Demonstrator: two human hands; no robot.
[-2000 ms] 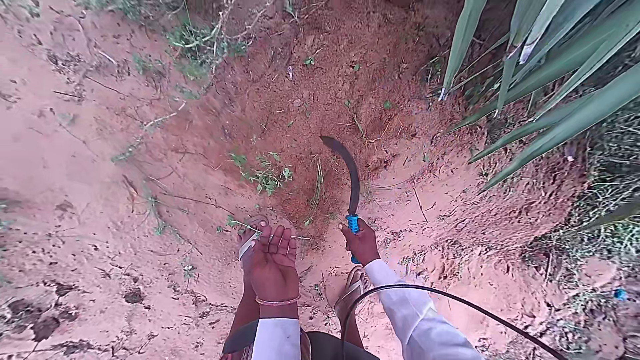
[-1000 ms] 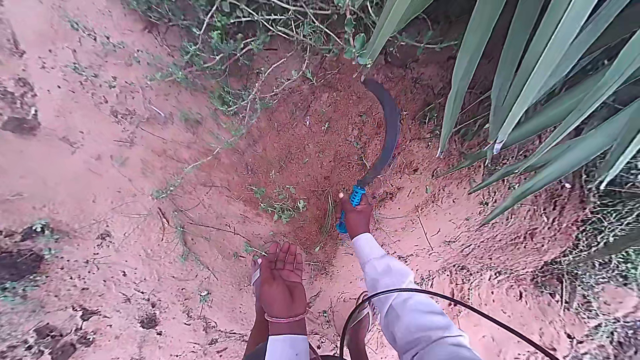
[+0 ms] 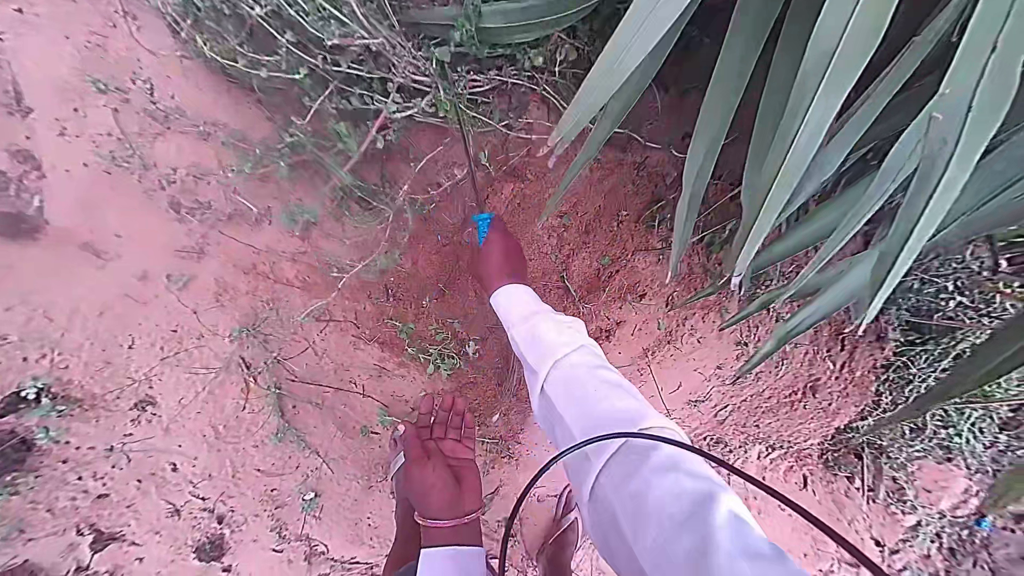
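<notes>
My right hand (image 3: pixel 500 256), at the end of an outstretched white sleeve, grips the blue handle of a sickle (image 3: pixel 482 228). Its dark blade, seen nearly edge-on, points away from me, and its far end is among the stems of a green shrub (image 3: pixel 384 64). Low in the view, my left hand (image 3: pixel 442 468) is palm up with its fingers extended and nothing in it; a pinkish bangle circles the wrist. A small leafy plant (image 3: pixel 436 350) grows on the reddish soil just beyond its fingertips.
Long stiff leaves of a large plant (image 3: pixel 800 144) hang in from the upper right. A black cable (image 3: pixel 640 436) arcs across my right sleeve. My sandalled foot (image 3: pixel 556 532) stands on sandy ground. Thin dry twigs (image 3: pixel 336 388) lie at the left.
My right hand has reached farther forward with the sickle, from bare soil to the shrub's stems. My left hand stays low with its palm up. The view has shifted toward the shrub.
</notes>
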